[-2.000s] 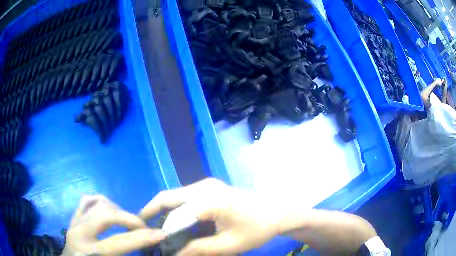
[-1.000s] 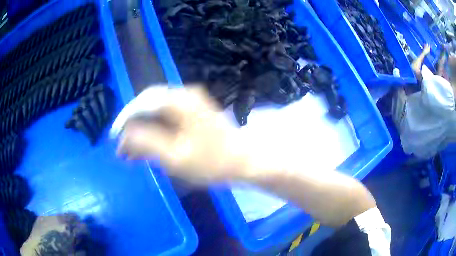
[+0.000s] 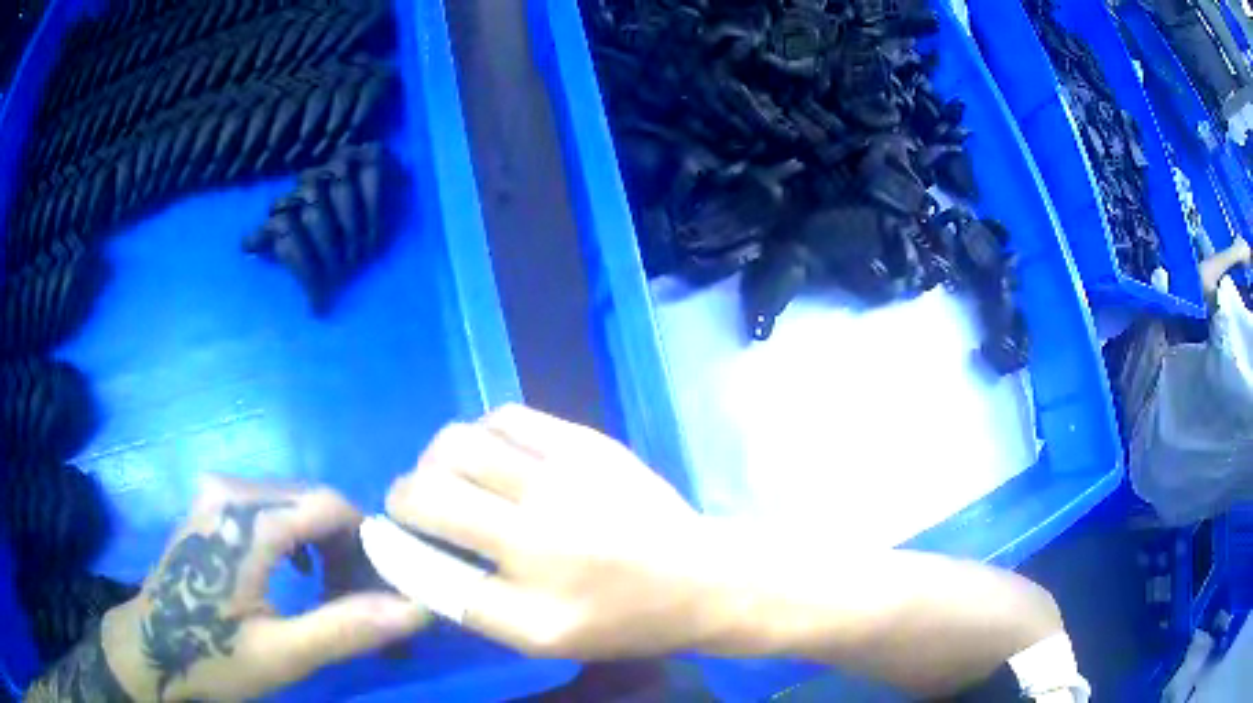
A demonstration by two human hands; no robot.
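Observation:
My left hand (image 3: pixel 227 591), tattooed, is over the near part of the left blue bin, its thumb and fingers curved around a dark part (image 3: pixel 337 560) that is mostly hidden. My right hand (image 3: pixel 529 543) meets it from the right, with white coverings (image 3: pixel 419 566) at its fingers touching the dark part. Whether the right hand also grips the part cannot be told. Nested rows of black moulded parts (image 3: pixel 206 124) fill the far and left sides of the left bin. A small nested group (image 3: pixel 330 220) lies beside them.
The right blue bin (image 3: pixel 1086 412) holds a loose pile of black parts (image 3: pixel 811 151) on a bright white liner (image 3: pixel 852 412). A brown strip (image 3: pixel 529 206) runs between the bins. Another bin with dark parts (image 3: pixel 1113 151) and a person in white (image 3: pixel 1202 412) are at right.
My right hand has moved from above the gap between the bins down to my left hand. My left hand has come further into view, fingers around a dark part. The view has shifted slightly.

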